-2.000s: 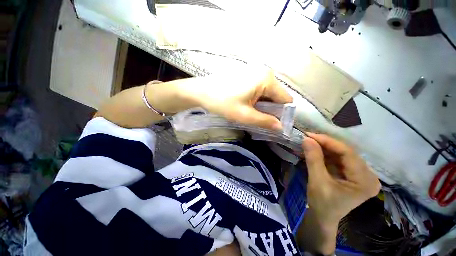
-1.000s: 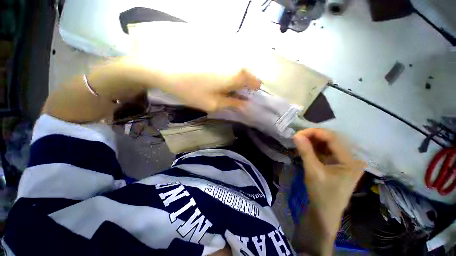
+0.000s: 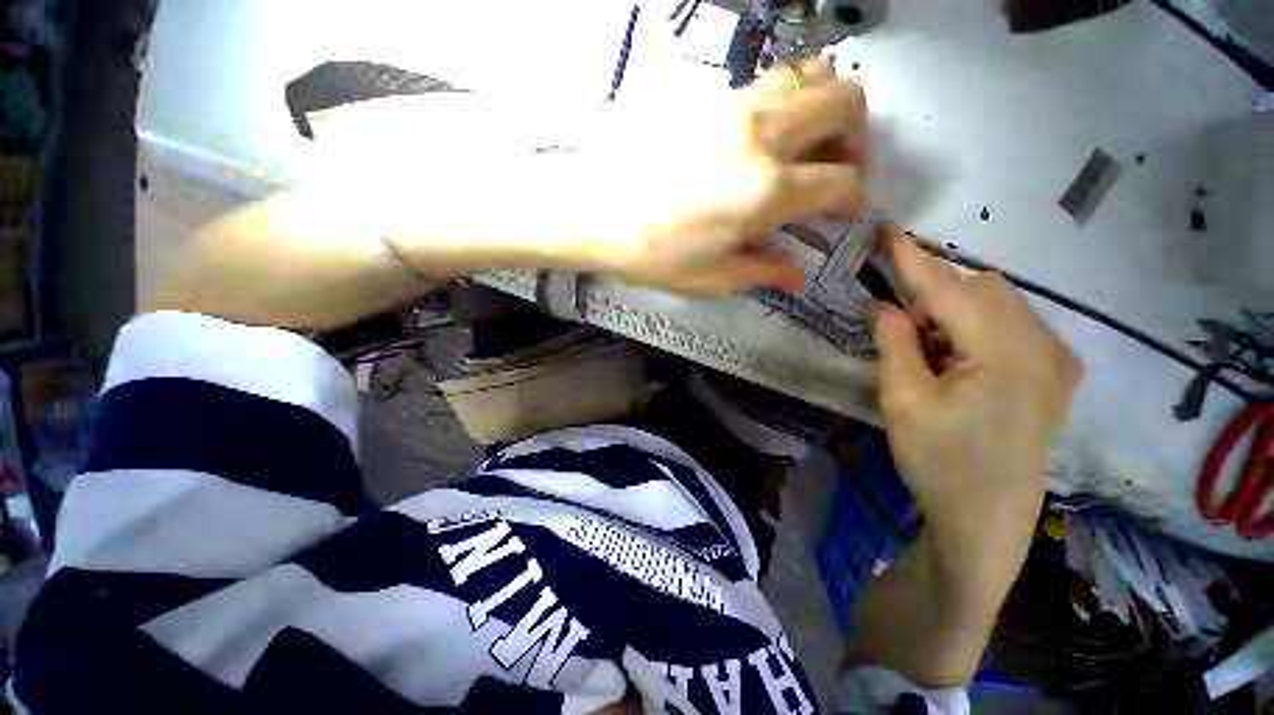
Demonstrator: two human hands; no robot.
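A grey cloth piece (image 3: 834, 284), folded and layered, lies at the table's front edge between my hands. A small dark part shows at its right end. My right hand (image 3: 985, 370) pinches that right end between thumb and fingers. My left hand (image 3: 748, 189) is over its left part, with thumb and fingers bent onto it; part of the cloth is hidden under this hand. The light on my left hand and forearm is very bright. A dark grey cloth piece (image 3: 349, 84) with a pale edge lies at the far left of the table.
Machine parts (image 3: 762, 35) are at the top centre. Red scissor handles (image 3: 1239, 468) lie at the right edge. A small grey scrap (image 3: 1091, 185) lies on the white table (image 3: 978, 154). Beige folded pieces (image 3: 545, 395) are at lap level. A blue container (image 3: 869, 517) stands below the edge.
Both hands have moved up and forward onto the table edge with the grey cloth. The cloth now lies more compactly between them. The beige piece with the dark corner no longer shows.
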